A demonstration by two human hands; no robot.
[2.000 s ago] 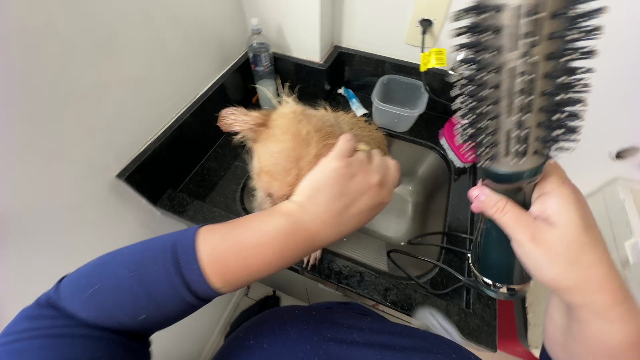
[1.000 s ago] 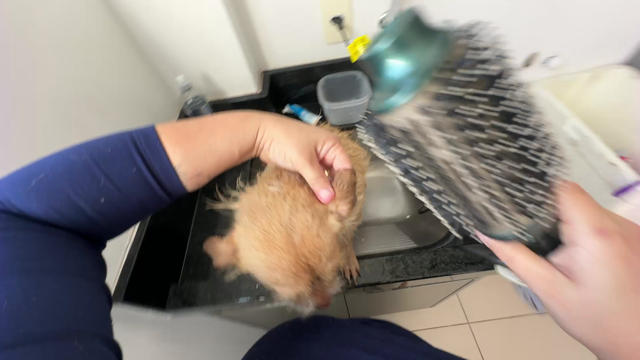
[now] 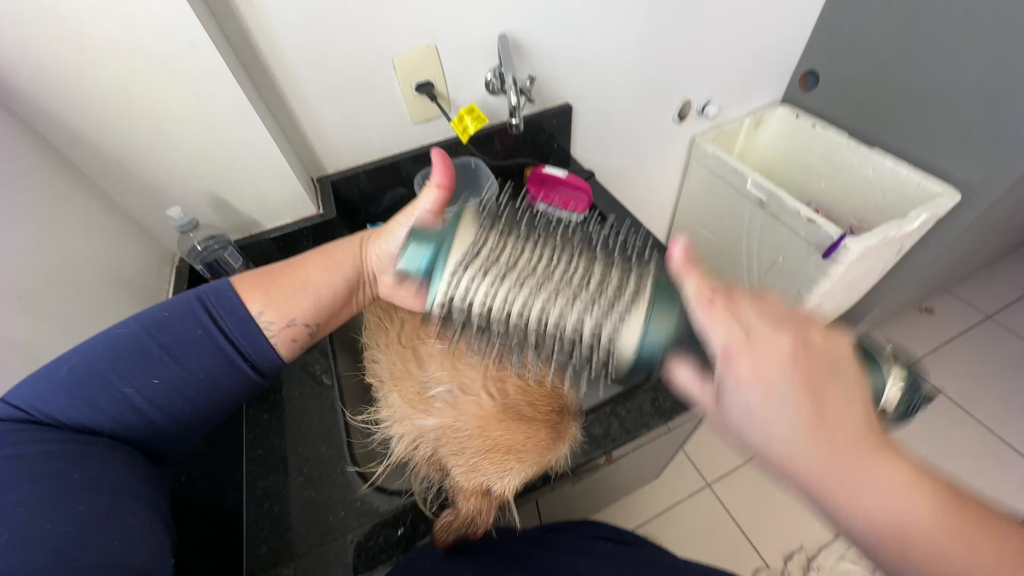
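A hot-air brush point(image 3: 544, 296) with a dark green handle and long bristles lies across the view above a small dog with damp tan fur point(image 3: 464, 400). My right hand point(image 3: 768, 360), blurred, is round the brush near its handle. My left hand point(image 3: 416, 232) is at the brush's green tip with the thumb raised; whether it grips the tip or only touches it cannot be told. The dog is over the sink at the black counter point(image 3: 288, 472), its head toward me. The brush hides part of its body.
Behind the brush are a clear plastic container point(image 3: 456, 178) and a pink brush point(image 3: 560, 190). A plastic bottle point(image 3: 210, 248) stands at the left. A chrome faucet point(image 3: 509, 84) and a plugged wall outlet point(image 3: 422, 84) are on the wall. A white bin point(image 3: 808, 200) stands at the right.
My left hand has left the dog's fur and is at the brush's tip. The brush has swung to lie crosswise over the dog. The view has shifted to the right.
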